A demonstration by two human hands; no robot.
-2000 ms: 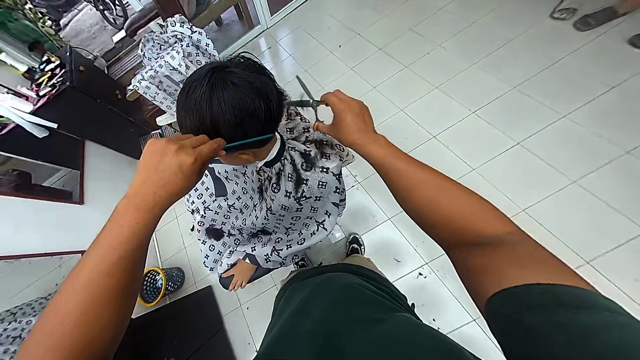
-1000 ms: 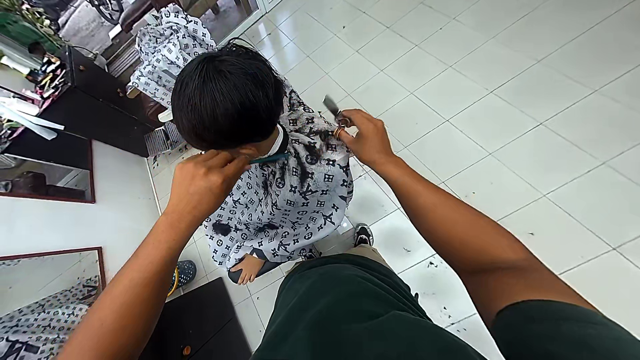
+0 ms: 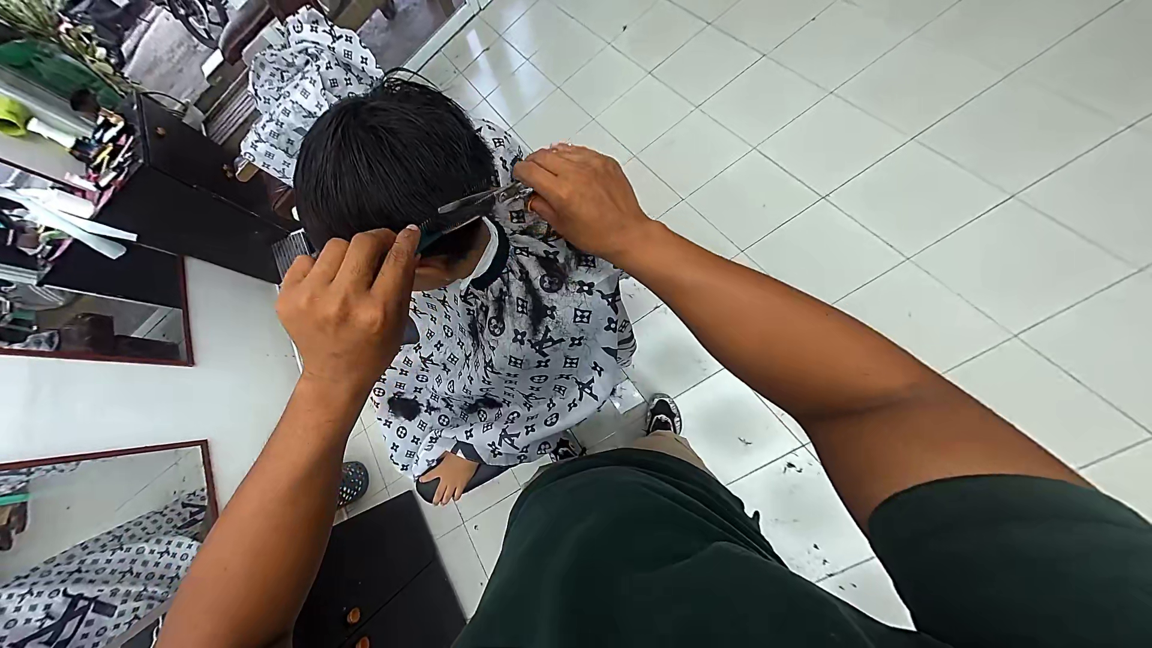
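A seated person's head with straight dark hair [image 3: 387,153] is between my hands, above a white patterned barber's cape [image 3: 531,360] strewn with cut hair. My left hand [image 3: 351,297] pinches a dark teal comb [image 3: 438,232] against the hair at the side of the head. From the right, my right hand [image 3: 580,193] holds hair-cutting scissors [image 3: 472,200], their blades lying along the comb at the hair above the nape. The comb's far end is partly hidden by the scissors.
Another patterned cape [image 3: 310,81] covers someone or something behind. Dark cabinets [image 3: 193,180] with tools and a wall mirror [image 3: 99,315] stand left. A dark drawer unit [image 3: 378,567] is at lower left. Hair clippings dot the tiled floor [image 3: 900,207].
The scissors have moved from beside the shoulder to the comb at the back of the head. My left hand has risen with the comb from near the neck into the hair.
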